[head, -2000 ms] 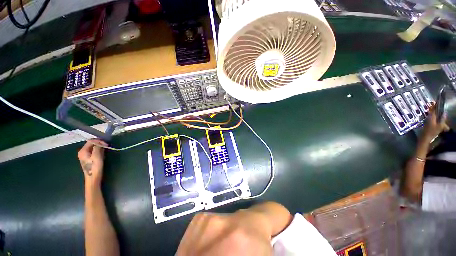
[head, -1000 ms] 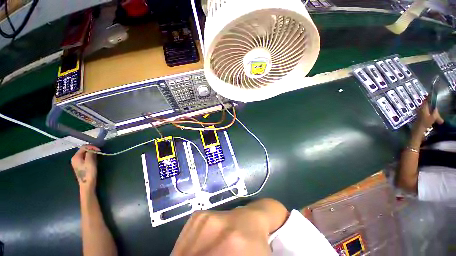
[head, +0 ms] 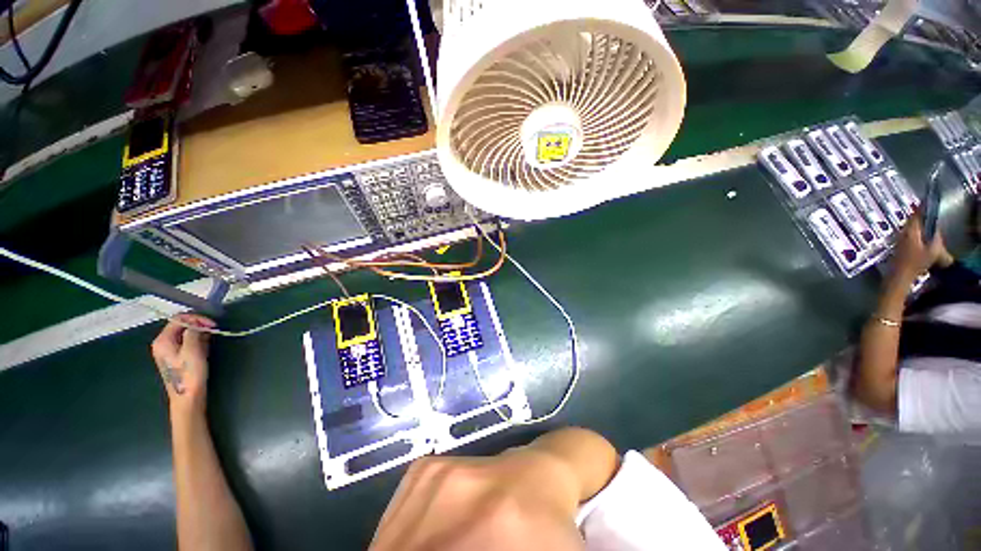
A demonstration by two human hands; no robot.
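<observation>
Two yellow-framed keypad phones lie face up on the blue and white test fixtures, one on the left fixture [head: 342, 414] and one on the right fixture [head: 489, 371]. The left phone [head: 359, 342] and right phone [head: 456, 314] have dark screens. A white cable [head: 282, 321] runs from the left edge past my left hand to the fixtures. My left hand [head: 183, 355] pinches this cable left of the fixtures, below the tester's handle. My bare right arm with a white sleeve crosses the bottom centre; no fingers of my right hand show.
The radio tester [head: 280, 226] stands behind the fixtures, orange-brown cables at its front, phones on top. A cream-white fan [head: 559, 118] is at its right. A phone tray [head: 839, 199] lies on the right, beside another person's hand. A clear tray [head: 753, 474] with a phone is lower right.
Since the oldest frame the whole view has shifted slightly, so things sit a little further left. The phones stay on the fixtures and my left hand stays at the cable.
</observation>
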